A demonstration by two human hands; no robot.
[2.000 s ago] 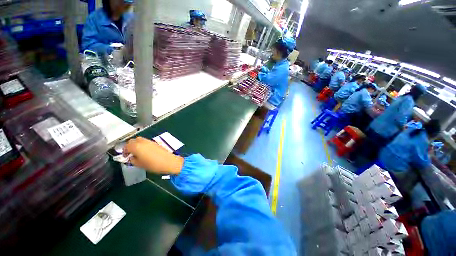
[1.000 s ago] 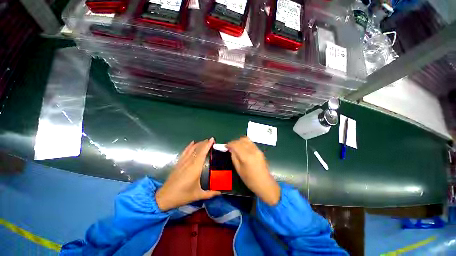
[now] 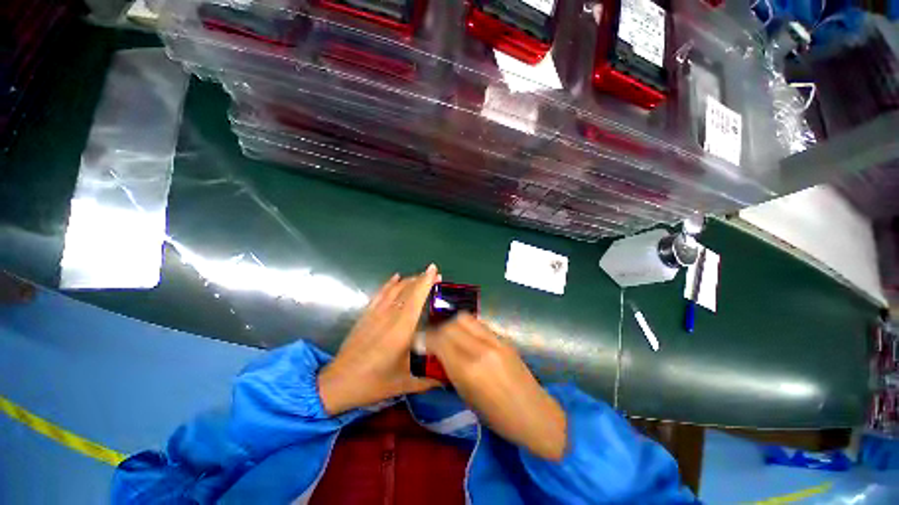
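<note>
A palm-sized red-and-black device is between my hands at the bench's front edge, its glossy black screen end away from me. My left hand grips its left side, fingertips by the top corner. My right hand lies over the lower part of the device and is slightly blurred. A bit of the white wipe shows at its fingertips, pressed on the device. The hand hides most of the device's red end.
Clear blister trays with red-black units are stacked behind. A white card, white bottle, thin white strip and blue pen on paper lie to the right. A long clear plastic sleeve lies at left.
My view has turned from the aisle side down to the bench. Since one second ago, my right hand has moved down the device with the wipe, from the screen's top toward the red end.
</note>
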